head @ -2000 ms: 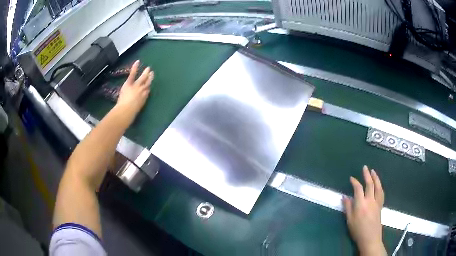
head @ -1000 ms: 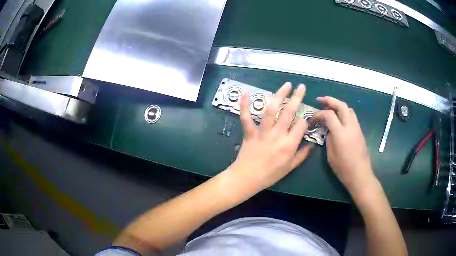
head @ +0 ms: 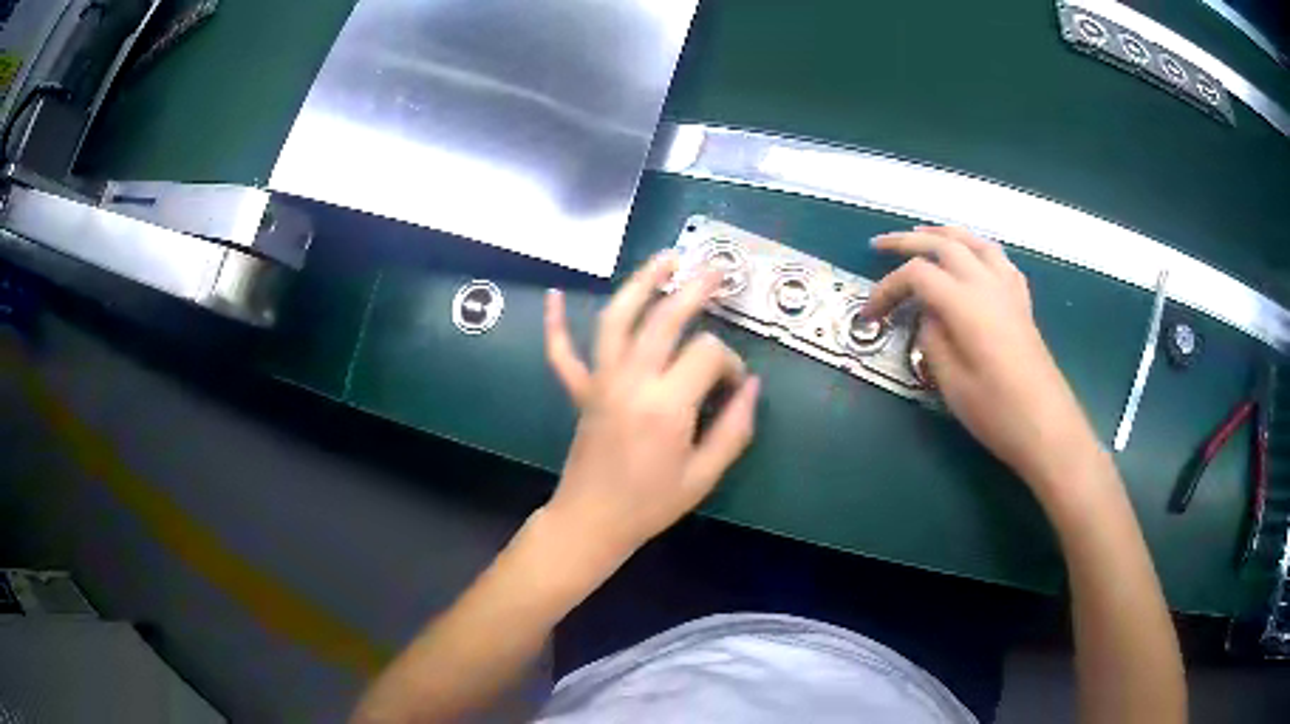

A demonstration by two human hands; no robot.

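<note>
A silver plate with four round ringed parts (head: 795, 294) lies slanted on the green bench in front of me. My left hand (head: 637, 410) is at its left end, fingers spread, with fingertips on the first ring and the plate's edge; the thumb is off the plate. My right hand (head: 976, 333) is over its right end. A bent fingertip touches the third ring, and the hand partly covers the fourth. Whether it grips the plate is hidden. A loose ring part (head: 477, 306) lies left of my left hand.
A large shiny metal sheet (head: 481, 120) lies at upper left, beside a metal rail (head: 877, 177). Another four-ring plate (head: 1149, 60) is at upper right. A thin silver stick (head: 1140, 365), a small dark round piece (head: 1183, 342) and red-handled pliers (head: 1219, 450) lie at right.
The view has turned from the sheet down to the bench. Both hands came to the nearer plate. Since the last frame, my left hand moved left from the middle rings to the plate's left end.
</note>
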